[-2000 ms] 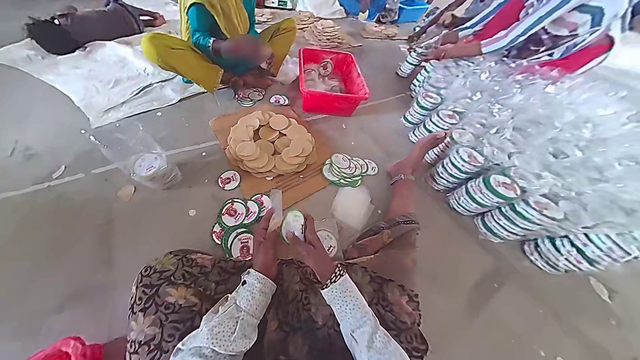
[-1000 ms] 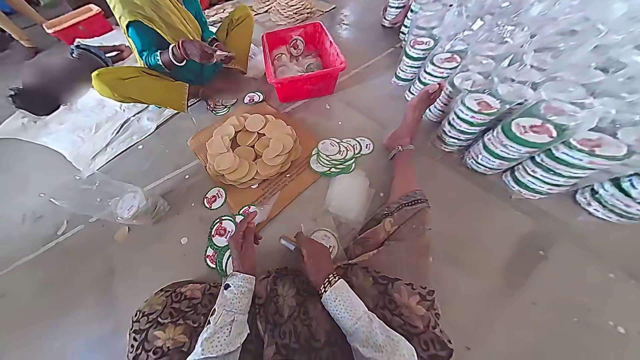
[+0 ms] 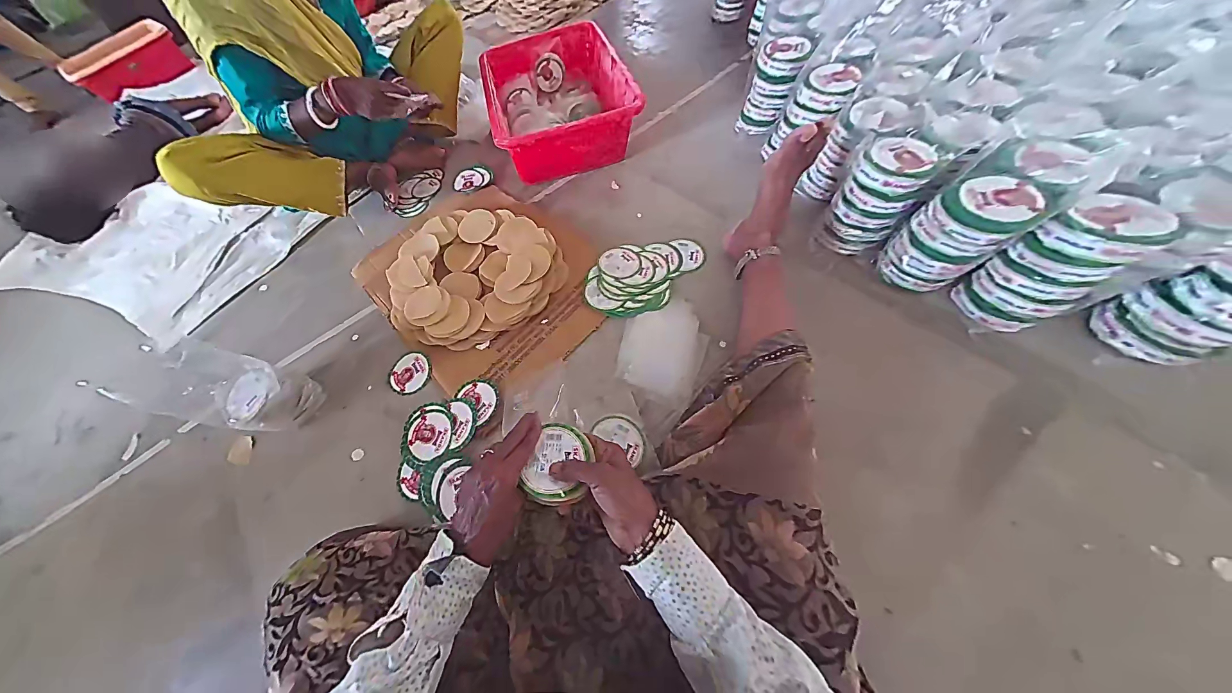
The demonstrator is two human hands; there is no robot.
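Between my hands, above my lap, is a small stack of round discs with a green-edged printed label (image 3: 555,460) on top. My right hand (image 3: 618,493) grips its right side, thumb over the label. My left hand (image 3: 493,493) lies along its left side with the fingers extended; whether it grips is unclear. Loose round labels (image 3: 428,431) lie left of my left hand, and one more label (image 3: 619,438) is just beyond my right hand. Thin tan discs (image 3: 520,260) form a ring-shaped pile on a flattened cardboard sheet (image 3: 568,322). More labels (image 3: 630,279) are heaped at its right.
Clear plastic sheets (image 3: 659,348) lie ahead of my right hand. Packed stacks in clear plastic (image 3: 982,226) stand at right. A red tub (image 3: 568,144) holds labelled packs. Another person (image 3: 318,106) sits at upper left. A plastic bag (image 3: 245,390) lies on the floor at left.
One second ago my hands were apart, the left over the loose labels; now they are together at the labelled stack. The other person's hands have also moved.
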